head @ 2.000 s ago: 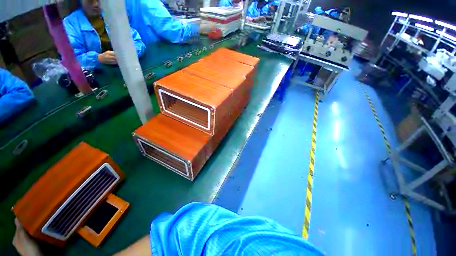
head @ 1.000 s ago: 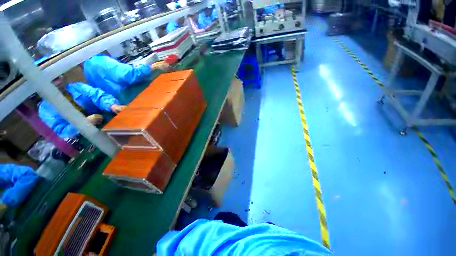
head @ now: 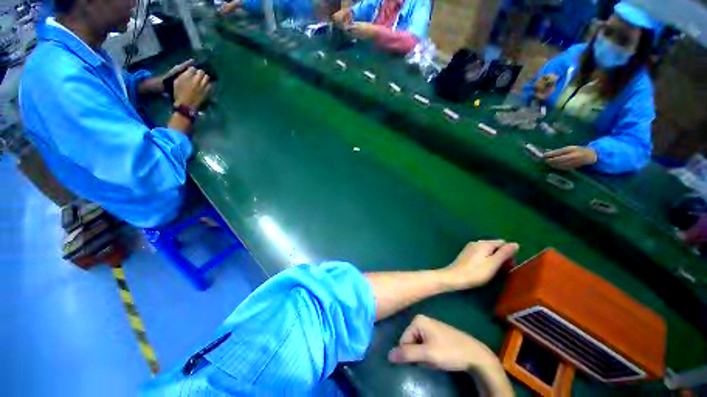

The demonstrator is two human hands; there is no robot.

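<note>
The orange-brown stack of fixture frames (head: 585,306) lies on the green bench at the lower right. Its pale-rimmed opening shows dark slats. A single orange-brown fixture frame (head: 509,349) with a dark centre lies at the stack's front side, partly under its edge. My left hand (head: 482,265) rests on the bench beside the stack's left end, fingers curled; its fingertips are hidden, and I cannot tell whether it touches the stack. My right hand (head: 438,343) is on the bench left of the single frame, loosely curled and empty.
A worker (head: 101,124) stands at the bench's left edge, hands around a dark item. Another worker (head: 620,108) sits opposite, beside a heap of small parts (head: 521,116). Small metal housings (head: 450,115) lie in a row. A blue stool (head: 198,248) stands below.
The view has swung left, so the large double stack is out of the picture. The smaller stack and single frame now show at the lower right. Both my hands now show, away from the stack's opening.
</note>
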